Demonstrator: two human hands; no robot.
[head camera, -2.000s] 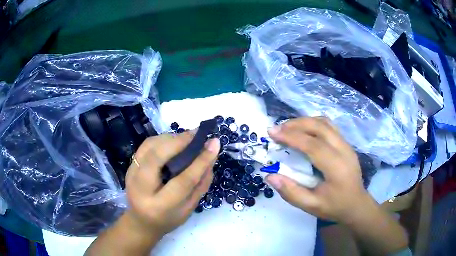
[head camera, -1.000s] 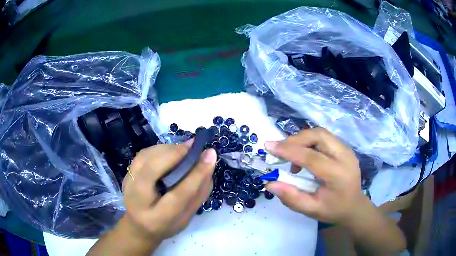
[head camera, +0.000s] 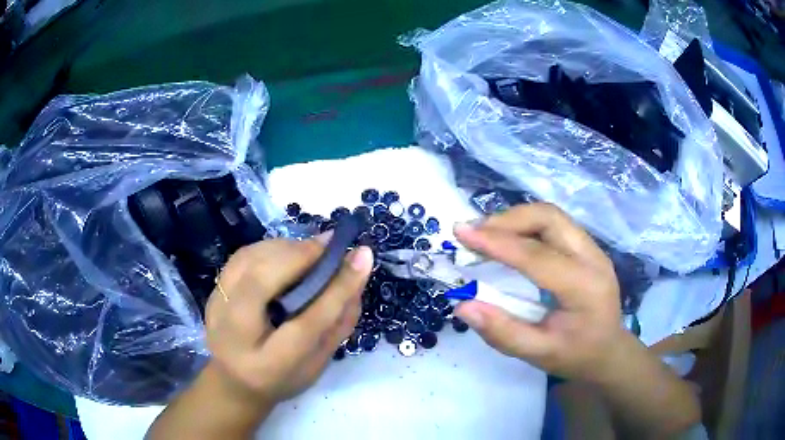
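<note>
My left hand (head camera: 275, 322) holds a curved black plastic housing (head camera: 318, 277) between thumb and fingers, above the pile. My right hand (head camera: 551, 296) holds a plier-like hand tool (head camera: 509, 302) with white handles and blue ends. Its metal jaws point left at the housing's side, near my left fingertips; whether they touch it is unclear. Round dark caps (head camera: 406, 311) with shiny rims lie in a loose pile below, partly hidden by the housing and tool. The caps lie on a white pad (head camera: 413, 395).
A left clear plastic bag (head camera: 112, 137) holds black housings (head camera: 194, 219). A right clear plastic bag (head camera: 568, 150), wide open, holds more black parts (head camera: 602, 116). A green belt (head camera: 344, 103) runs behind. A white box (head camera: 736, 142) and blue tray (head camera: 766, 112) stand far right.
The housing has tilted a little in my left hand, and the tool has stayed near it. The pile and bags appear slightly higher in the picture.
</note>
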